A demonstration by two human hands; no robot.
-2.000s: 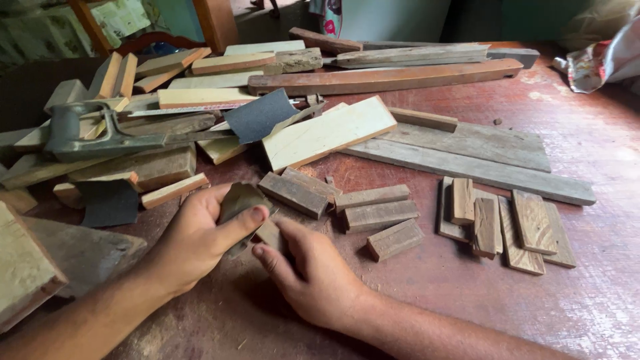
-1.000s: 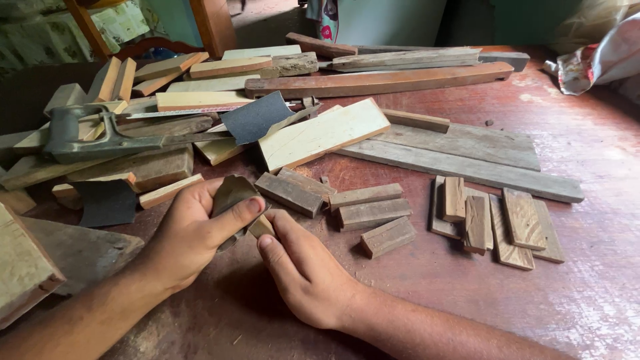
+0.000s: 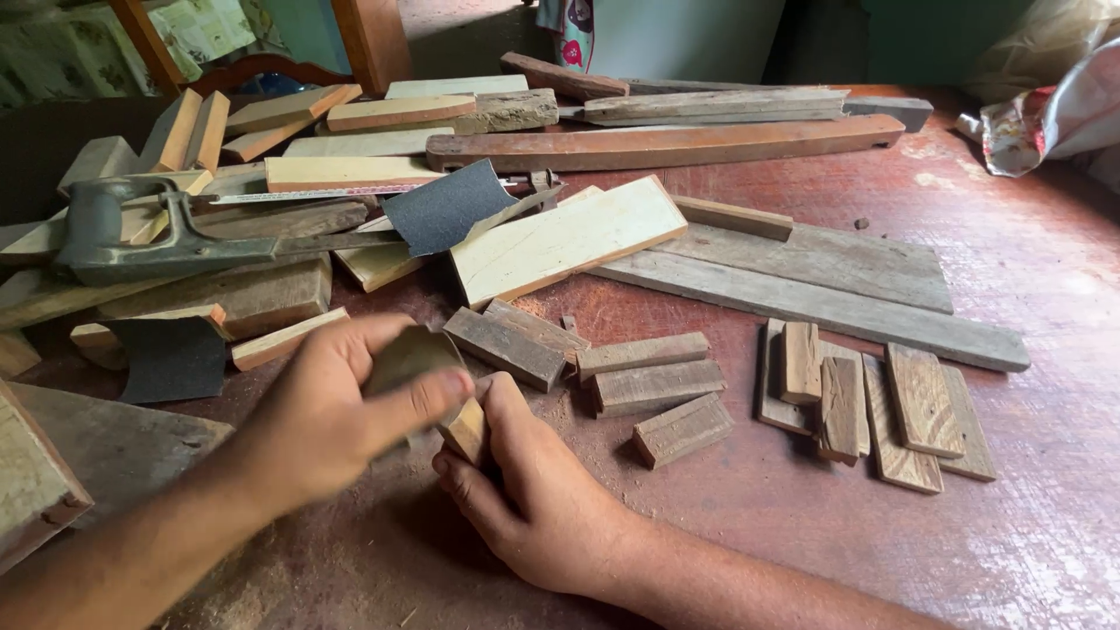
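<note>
My left hand (image 3: 341, 411), slightly blurred, grips a bent piece of sandpaper (image 3: 411, 357) between thumb and fingers. My right hand (image 3: 542, 490) is closed around a small wooden block (image 3: 466, 430), whose pale face shows between thumb and forefinger. The sandpaper lies against or very near the block's upper end; the exact contact is hidden by my left thumb. Just beyond my hands, short dark wood blocks (image 3: 658, 388) lie on the reddish wooden table (image 3: 787, 534). Further right, several flat wood pieces (image 3: 929, 398) overlap one another.
A hacksaw (image 3: 131, 232) rests on piled wood offcuts at the left. Two dark sandpaper sheets (image 3: 448, 208) (image 3: 173, 357) lie among them. Long grey boards (image 3: 814, 293) and a reddish wooden bar (image 3: 674, 146) stretch across the back. A thick board (image 3: 31, 481) stands at the left edge.
Both hands keep their hold on the sandpaper and the block. The left hand and sandpaper have shifted slightly relative to the block, whose pale face shows more.
</note>
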